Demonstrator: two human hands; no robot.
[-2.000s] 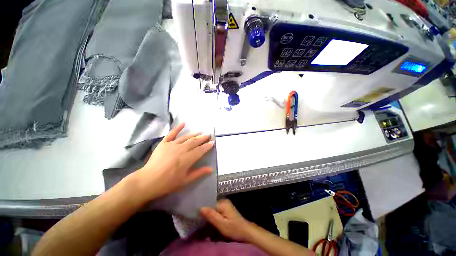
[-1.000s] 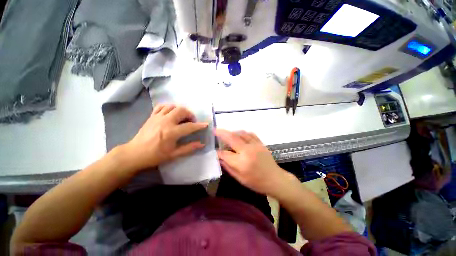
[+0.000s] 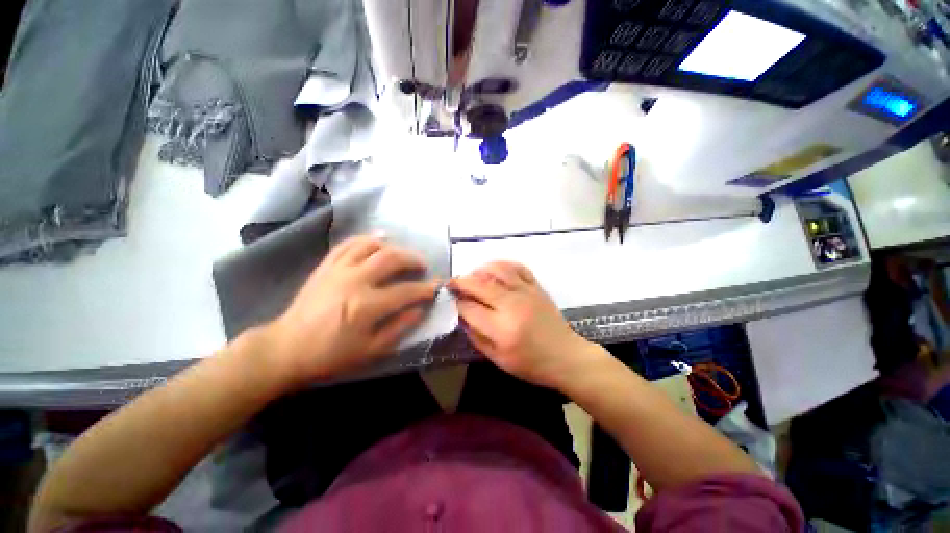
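A grey fabric panel (image 3: 273,273) lies on the white table in front of the sewing machine, with a paler piece (image 3: 411,242) over its right part that runs up towards the presser foot (image 3: 446,127). My left hand (image 3: 359,302) lies on the pale fabric, its thumb and finger closed on the right edge. My right hand (image 3: 513,318) pinches the same edge from the right, fingertips almost touching the left ones. The fabric directly under my fingertips is partly hidden. The needle area is washed out by bright light.
The white machine head with its control panel (image 3: 729,47) stands above. Snips (image 3: 620,193) with orange and blue handles lie on the bed at right. Stacks of grey panels (image 3: 78,125) and frayed pieces (image 3: 234,89) lie at left. Orange-handled scissors (image 3: 715,385) show below the table.
The fabric's near edge has drawn back up onto the table from its front edge. My right hand came up from below the table edge to the fabric's right edge, and both hands now pinch it.
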